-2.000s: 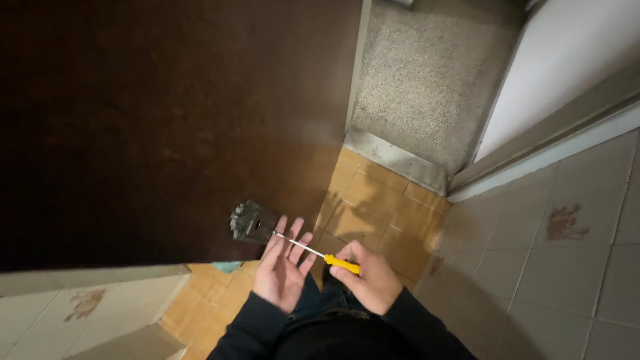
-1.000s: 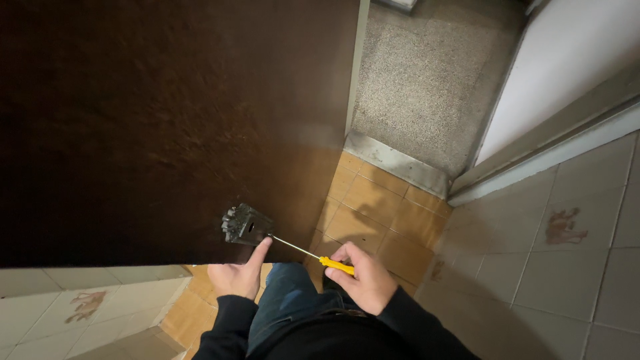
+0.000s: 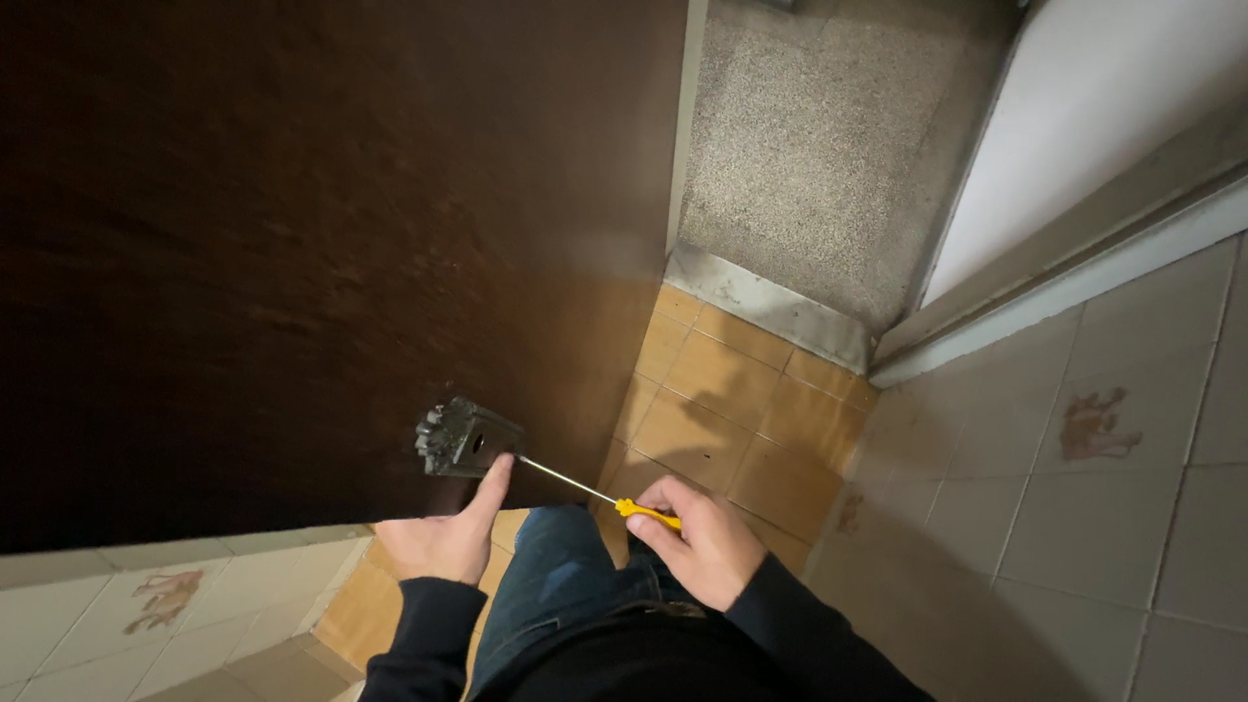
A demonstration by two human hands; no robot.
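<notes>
My right hand point(image 3: 704, 541) grips the yellow handle of a screwdriver point(image 3: 570, 482). Its thin metal shaft points left, and the tip meets the lower right part of a dark metal door plate point(image 3: 490, 441) with a hole in it. Ornate, petal-like metal edging shows at the plate's left end. The plate sits on a dark brown wooden door point(image 3: 322, 253), near its edge. My left hand point(image 3: 448, 531) is at the door edge, its extended finger touching the plate close to the screwdriver tip. The other fingers are partly hidden behind the door.
Orange floor tiles point(image 3: 717, 375) lie below, with a pale stone threshold point(image 3: 770, 304) leading to a speckled floor point(image 3: 809, 146). A door frame point(image 3: 1063, 263) and a tiled wall point(image 3: 1102, 526) stand at the right. More wall tiles point(image 3: 68, 614) show at the lower left.
Two seconds ago my left hand was spread palm up beside the screwdriver shaft; now it is at the door edge with a finger on the plate. My right hand still holds the screwdriver.
</notes>
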